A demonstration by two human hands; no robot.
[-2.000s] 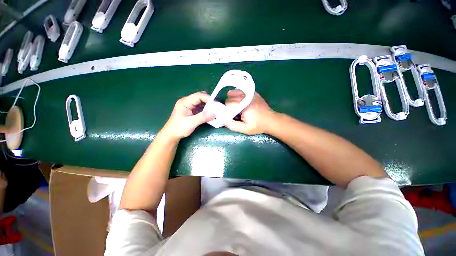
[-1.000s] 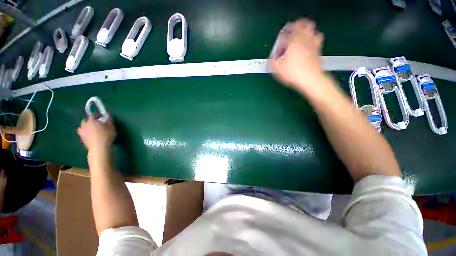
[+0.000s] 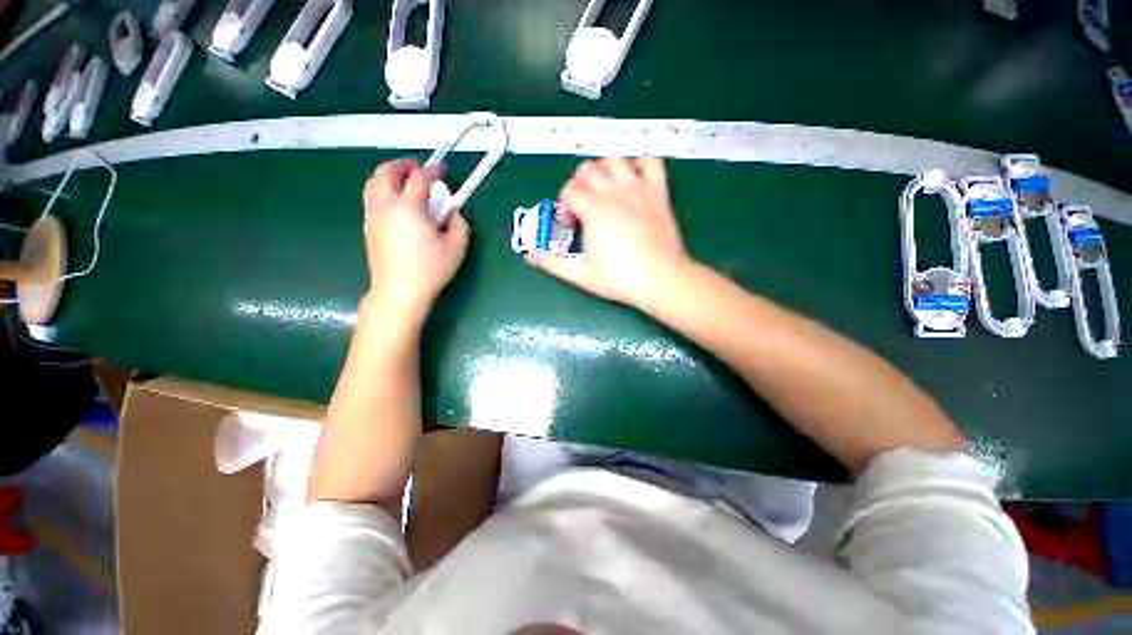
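My left hand [image 3: 412, 236] holds a white front cover [image 3: 482, 164], an open loop whose far end points up and right over the pale strip. My fingers hide part of its near end. My right hand [image 3: 624, 230] is on a base housing [image 3: 534, 231]. The housing's end with a blue band and a silvery patch shows to the left of my fingers, and my hand covers the rest. The two pieces are apart, with a short gap between them over the green surface.
Several base housings [image 3: 940, 253] with blue bands lie at the right. Beyond the curved pale strip [image 3: 745, 139], closed units [image 3: 413, 56] lie on the conveyor towards the left. A wooden spool [image 3: 44, 269] with white wire is at far left. An open carton [image 3: 186, 496] stands below the table edge.
My left hand has moved right and up with the white cover. My right hand has come back from the conveyor and is now on a base housing. Another closed unit lies on the conveyor.
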